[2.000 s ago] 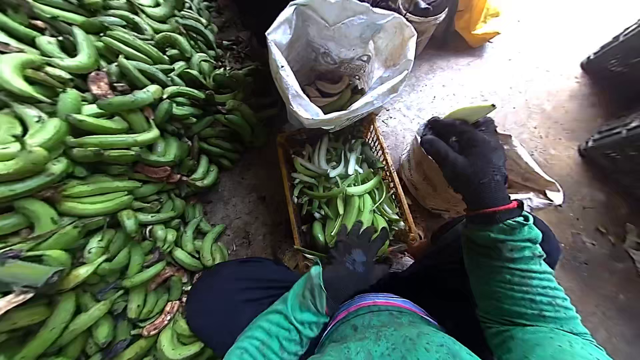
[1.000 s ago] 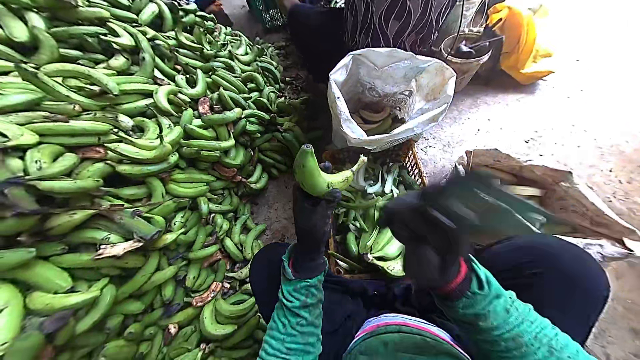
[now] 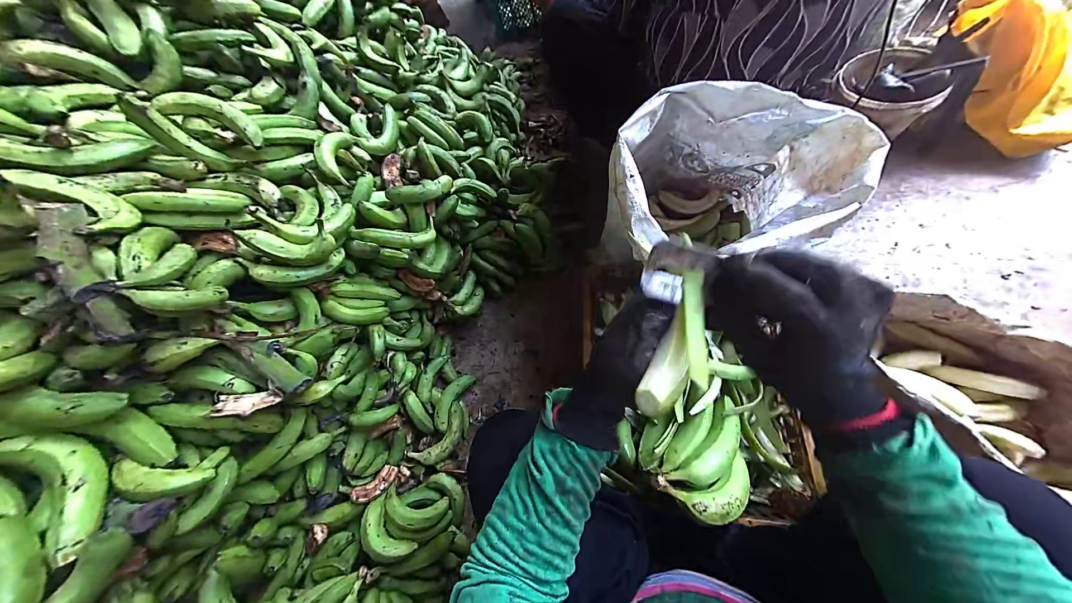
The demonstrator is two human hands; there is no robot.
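Note:
My left hand (image 3: 624,356), in a black glove, grips a green plantain (image 3: 663,373) that is partly peeled, its pale flesh showing at the lower end. In my black-gloved right hand (image 3: 791,322) is a small tool, blurred, whose metal part (image 3: 666,286) lies across the plantain's upper end. A strip of green peel (image 3: 695,327) hangs from there. Beneath both hands, a bunch of green plantains (image 3: 699,461) and loose peels lie in a plastic crate (image 3: 811,456). Peeled plantains (image 3: 976,381) lie in an open sack (image 3: 946,410) at my right.
A large heap of green plantains (image 3: 276,251) fills the left side. Beyond the crate stands an open white sack (image 3: 754,142) with plantains or peels inside. A bucket (image 3: 896,96) and a yellow bag (image 3: 1017,79) are at the back right, near a person's patterned clothing (image 3: 754,38).
My left hand, low over the crate two seconds ago, has come up and holds a plantain. My right hand has moved from the right sack to that plantain, and peel now hangs off. The view has shifted.

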